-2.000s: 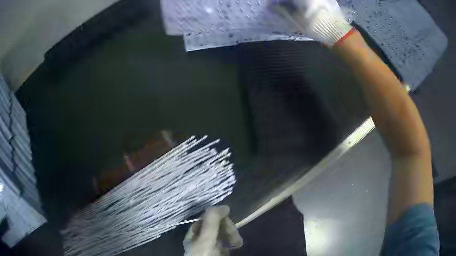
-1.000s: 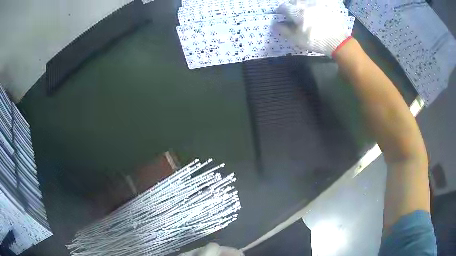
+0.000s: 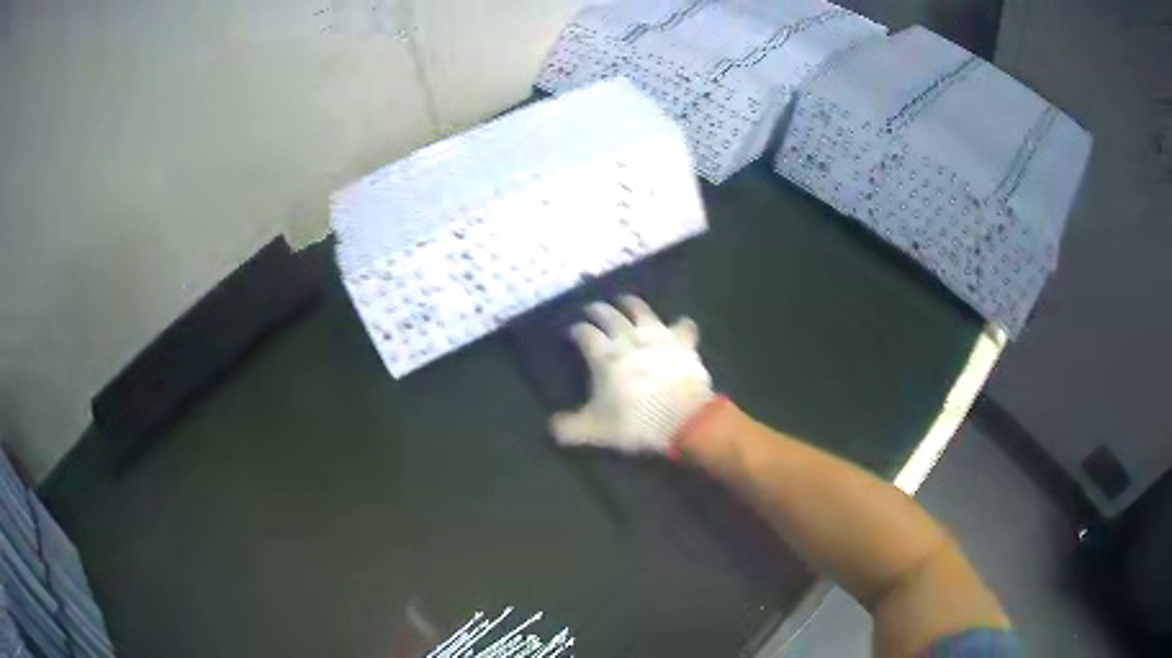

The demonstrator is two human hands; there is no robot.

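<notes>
A stack of white circuit board panels [image 3: 514, 231] with rows of small dark marks lies at the far side of the bench, its edges stepped. My right hand [image 3: 639, 386], in a white knit glove with a red cuff band, is just on the near side of that stack. Its fingers are spread and hold nothing; it does not visibly touch the panels. Under and beside it is a dark ribbed surface, partly hidden. The tips of the thin white break-off strips [image 3: 504, 636] show at the bottom edge. My left hand is out of the picture.
More stacked white panels stand at the far side [image 3: 720, 64] and far right [image 3: 938, 167]. Another stack [image 3: 45, 566] is cut off at the left edge. A black ribbed piece [image 3: 206, 347] lies at the far left. The pale bench edge [image 3: 954, 409] runs along the right.
The view has shifted up and towards the far side. My right hand has come off the panel stack towards me, fingers spread. My left hand and most of the strip heap have left the picture.
</notes>
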